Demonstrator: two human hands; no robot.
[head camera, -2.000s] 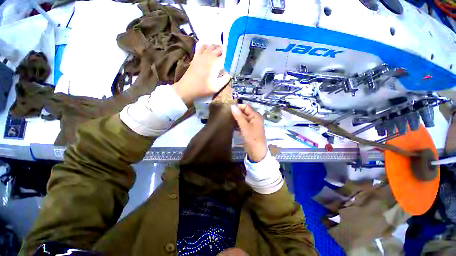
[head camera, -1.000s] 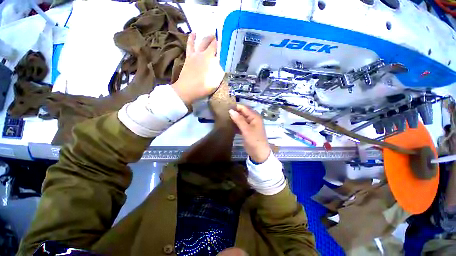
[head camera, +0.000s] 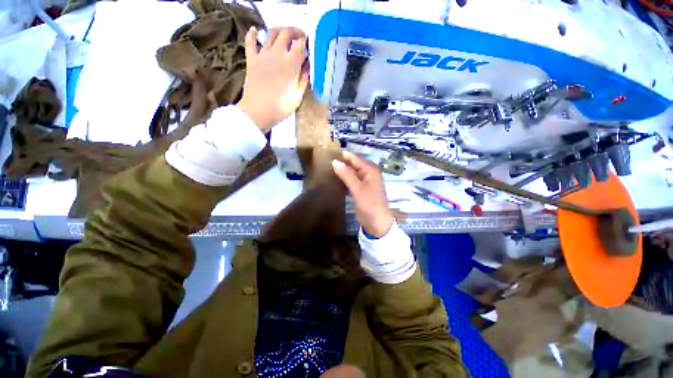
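Note:
A brown knit garment piece (head camera: 316, 184) runs from my lap up over the table edge to the needle area of the white coverstitch machine (head camera: 443, 63), with a lighter patch near the needle. My left hand (head camera: 274, 77) holds its upper end left of the needle, fingers pointing up. My right hand (head camera: 365, 193) pinches its right edge just below the presser area. A narrow brown binding strip (head camera: 472, 174) runs from the orange disc (head camera: 601, 273) to the needle area. The contact at the needle is too blurred to tell.
A tangled brown garment pile (head camera: 210, 55) lies behind and left of my left hand. More brown fabric (head camera: 37, 148) lies at the far left. Pink and blue pens (head camera: 437, 198) lie near the front edge with its measuring tape (head camera: 443, 223). Cut pieces (head camera: 527, 314) are below right.
My left hand has moved up and slightly left with the top of the garment piece. My right hand stays near the presser area. The whole view has shifted slightly.

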